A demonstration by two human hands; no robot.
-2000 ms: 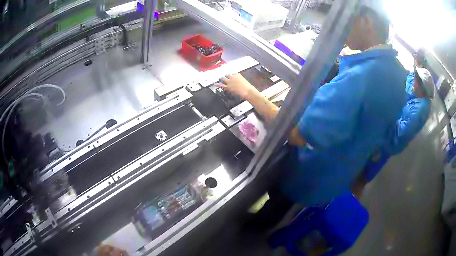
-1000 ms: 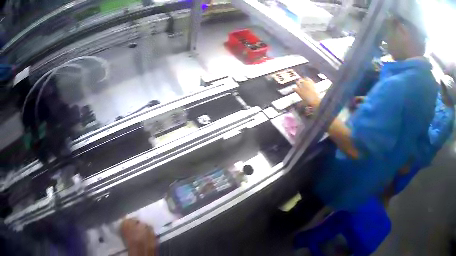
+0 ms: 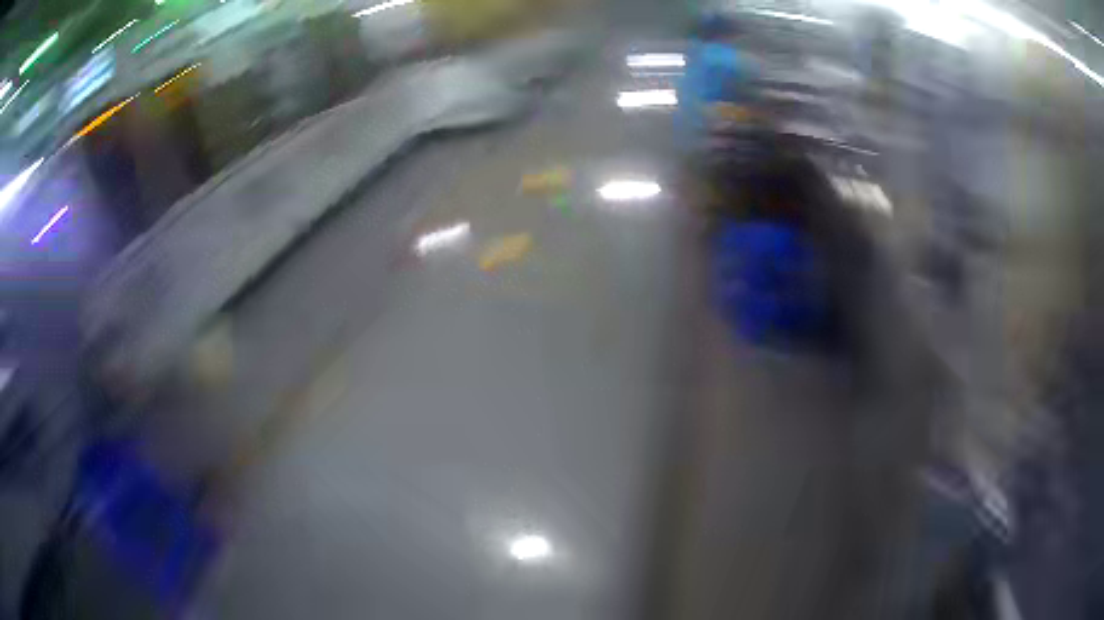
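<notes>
The head view is strongly blurred. Neither of my hands can be made out in it. The grey shiny floor [image 3: 424, 412] of an aisle lies in front of me and fills the middle of the view. A blue stool [image 3: 771, 281] stands on the floor right of the middle. Another blue object [image 3: 148, 521], too blurred to name surely, is at the lower left.
A long pale grey surface [image 3: 303, 170] runs along the left side of the aisle. A person in blue [image 3: 712, 75] is far off at the top, beyond the stool. Blurred equipment lines the right side. Yellow marks [image 3: 505, 251] show on the floor.
The view has swung from the machine with its rails, red bin and a nearby worker to the aisle floor. The hand seen at the lower left edge is gone from view.
</notes>
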